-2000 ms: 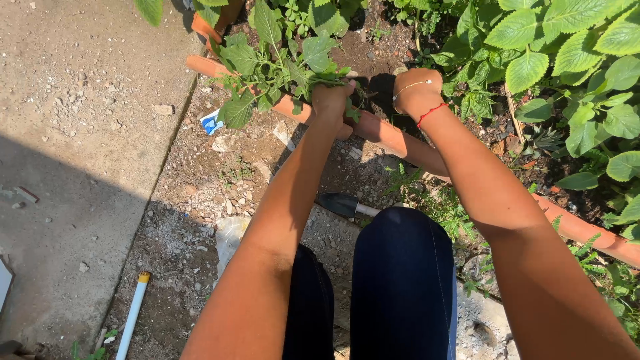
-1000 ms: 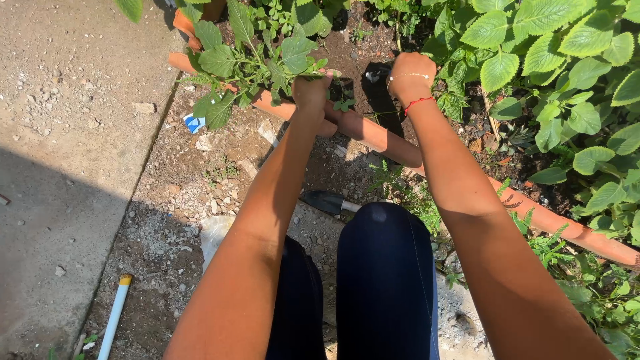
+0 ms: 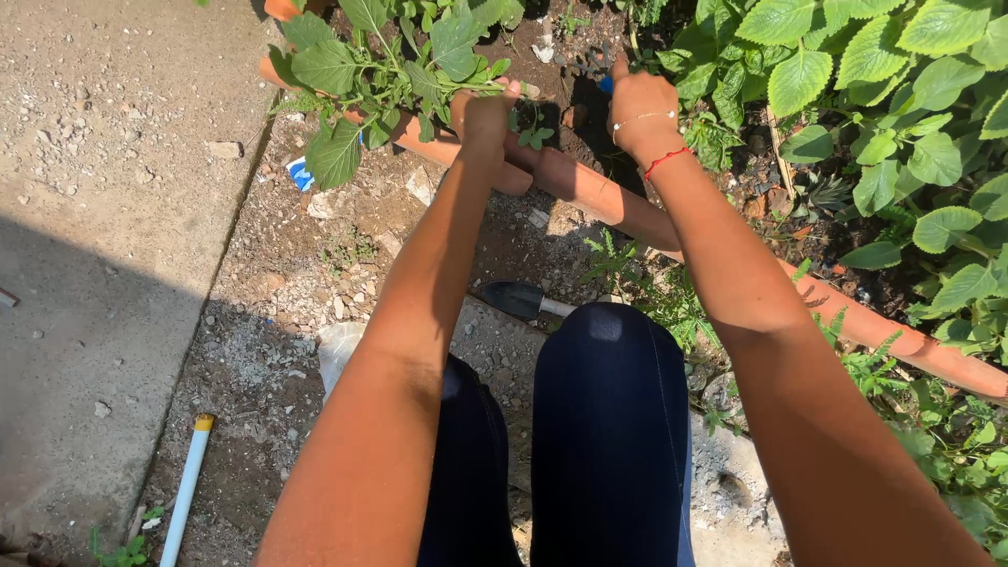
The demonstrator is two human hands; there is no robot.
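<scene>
My left hand (image 3: 482, 118) is closed around the stems of a leafy green plant (image 3: 327, 67), whose broad leaves spread to the left over the terracotta-coloured edging. My right hand (image 3: 642, 102) is in a fist over the dark soil of the bed (image 3: 579, 126). It grips a small hand tool (image 3: 605, 83); a blue part and dark, prong-like metal show beside the fingers, and the rest is hidden. Below the hands, a garden trowel (image 3: 513, 299) with a dark blade and pale handle lies on the ground, its handle end hidden by my knee.
Rounded edging (image 3: 598, 193) runs diagonally along the bed. Dense leafy plants (image 3: 874, 150) fill the right side. A concrete slab (image 3: 102, 260) lies at left, beside rubble. A white pole with a yellow end (image 3: 189, 480), a blue-and-white scrap (image 3: 300, 173) and translucent plastic (image 3: 337, 350) lie about.
My right hand has moved a little away from my left hand since the oldest frame. The blue part beside it now shows. My left hand still holds the plant.
</scene>
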